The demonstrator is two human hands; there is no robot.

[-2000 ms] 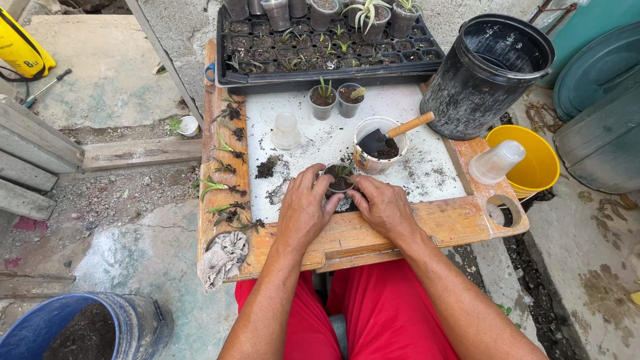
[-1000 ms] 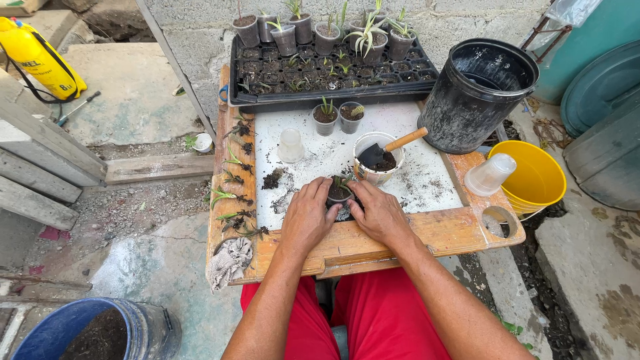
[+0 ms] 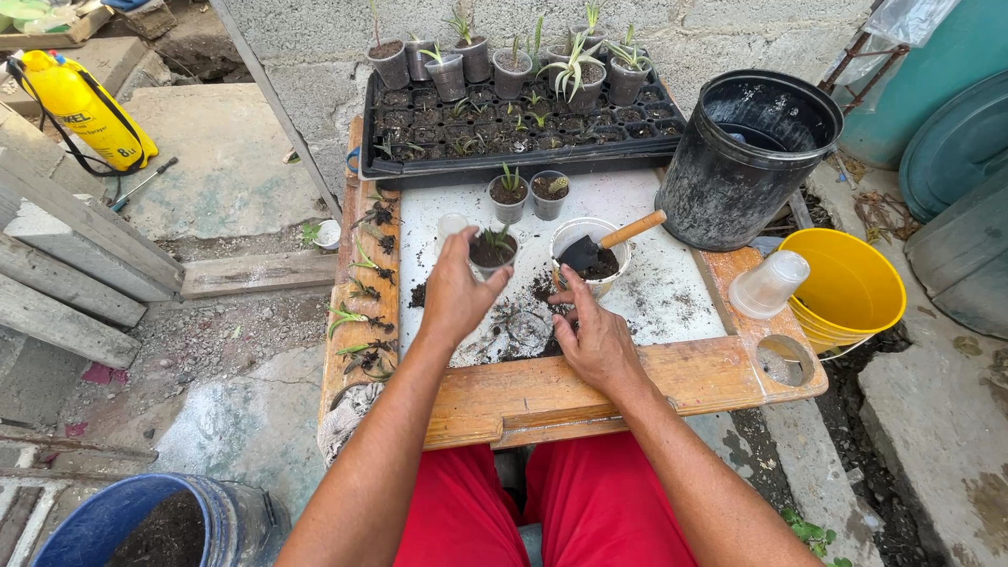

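Note:
A clear plastic cup of soil with a small green plant [image 3: 494, 250] stands just beyond my left hand [image 3: 466, 290], whose thumb and fingers are spread at its near side; whether they touch it I cannot tell. My right hand [image 3: 592, 329] holds nothing, fingers apart, above spilled soil in front of a white tub [image 3: 596, 287]. In that tub lie soil and a hand trowel with a wooden handle [image 3: 632, 227]. Two more potted cups [image 3: 509, 198] stand behind. An upturned clear cup [image 3: 451, 228] is left of them. Bare-root seedlings [image 3: 364, 317] line the left wooden edge.
A black seedling tray [image 3: 512, 157] with potted cups spans the table's back. A black bucket [image 3: 736, 181] stands at the back right, beside a yellow bucket [image 3: 862, 291]. Stacked clear cups [image 3: 768, 283] rest on the table's right edge. A blue bucket of soil [image 3: 216, 520] is at lower left.
The planted cup was between both hands near the front edge; it now stands farther back and left. My left hand has moved with it, and my right hand has come away.

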